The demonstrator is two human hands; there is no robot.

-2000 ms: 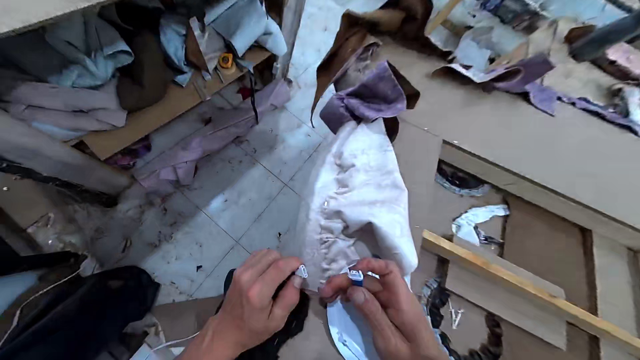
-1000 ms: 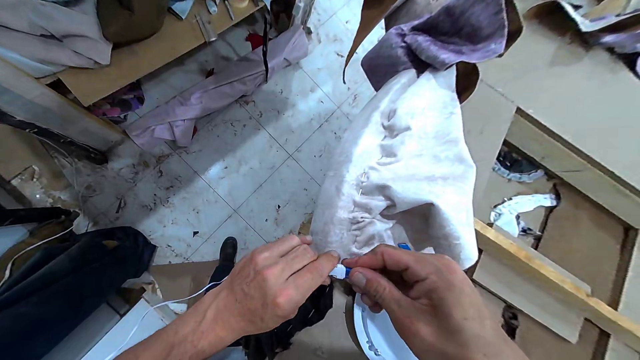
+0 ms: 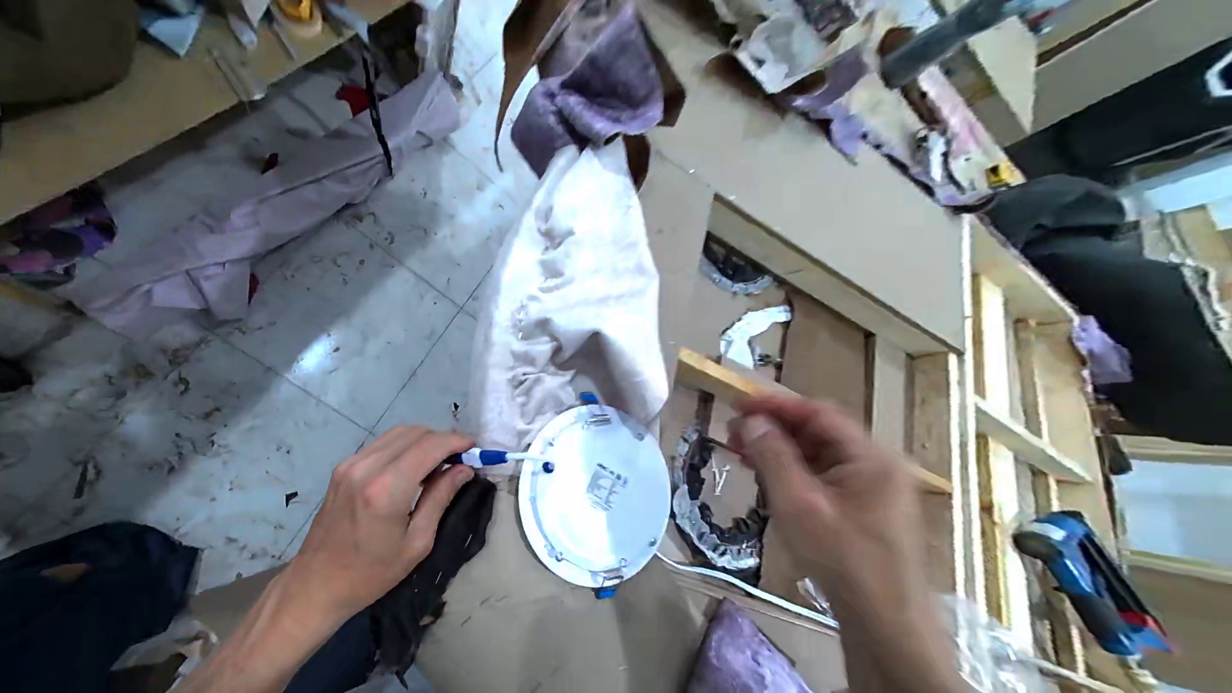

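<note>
My left hand pinches a white and blue cable connector at the left edge of a round white LED panel light. The connector's short lead enters the back of the light, which faces up and has blue-tipped spring clips at its top and bottom rims. Motion blurs my right hand, raised right of the light; whether its fingers hold anything is unclear. Gathered white fabric lies just beyond the light, with purple fabric at its far end. A white cable runs from under the light to the right.
A wooden frame with cardboard panels and a loose wood strip stands at the right. A blue and black power tool is at the lower right. Fabric scraps lie at the top right. At the left are a littered tiled floor and a shelf.
My hands were close together at the connector and are now apart, the right one moved to the right. The round light, mostly hidden before, now shows fully.
</note>
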